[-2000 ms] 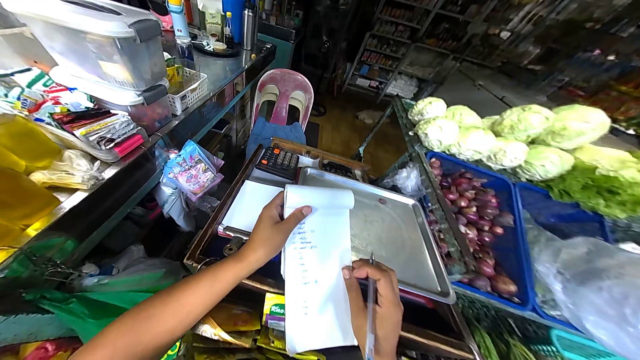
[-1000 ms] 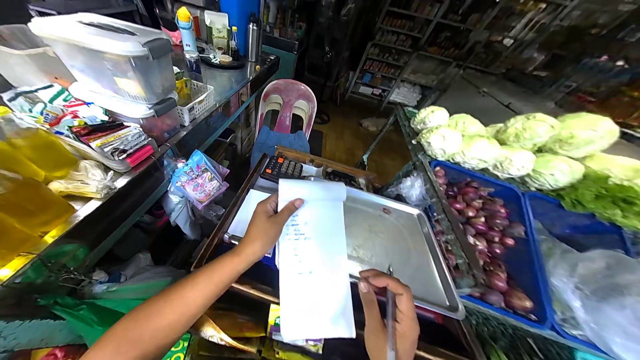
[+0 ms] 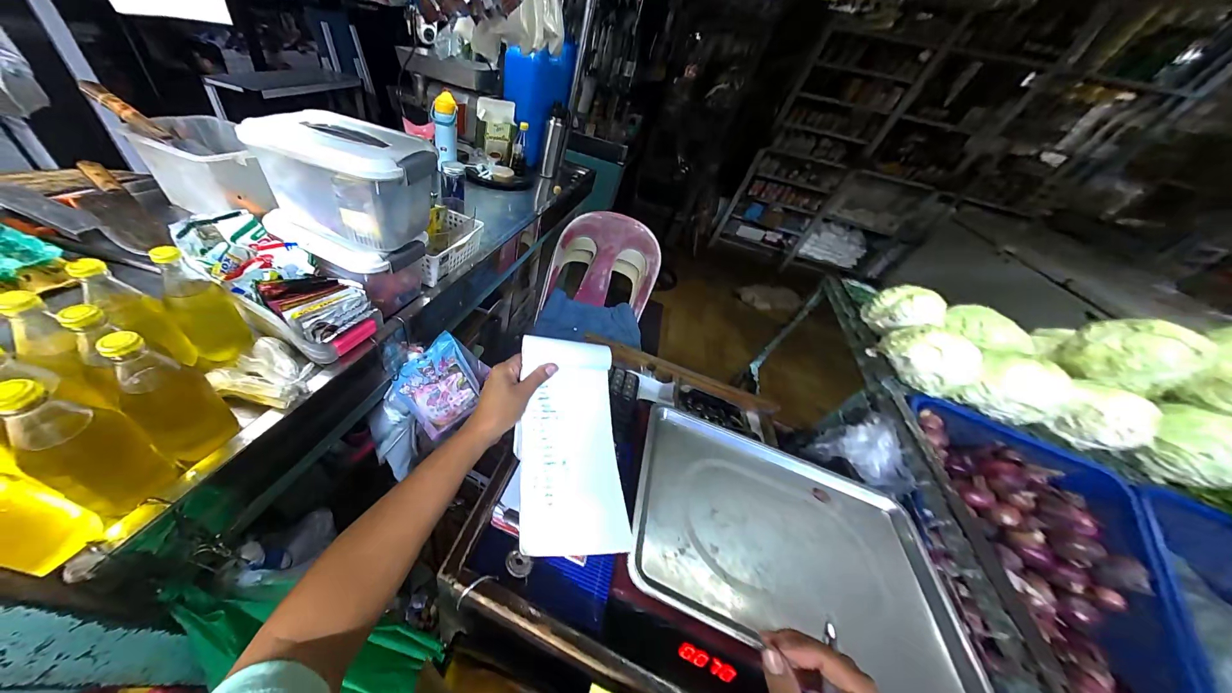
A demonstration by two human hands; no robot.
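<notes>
My left hand (image 3: 510,397) grips a long white notepad (image 3: 568,472) by its upper left edge, thumb on top; handwriting runs down the page. My right hand (image 3: 816,664) is at the bottom edge of the view, partly cut off, by the near rim of a metal weighing tray (image 3: 770,520). A pen (image 3: 830,633) shows its tip above the fingers of that hand. Red lit digits glow on the scale's display (image 3: 707,662) just left of the right hand. Behind the pad, a calculator (image 3: 624,395) is mostly hidden.
Left, a counter holds bottles of yellow oil (image 3: 173,404), lidded plastic boxes (image 3: 337,183) and a white basket (image 3: 452,245). A pink plastic chair (image 3: 602,255) stands ahead. Right are cabbages (image 3: 1020,385) and a blue crate (image 3: 1145,577) of red onions (image 3: 1049,539).
The view has swung toward the left and up. My right hand has moved away from the notepad to the tray's near edge, and the lit display has come into sight.
</notes>
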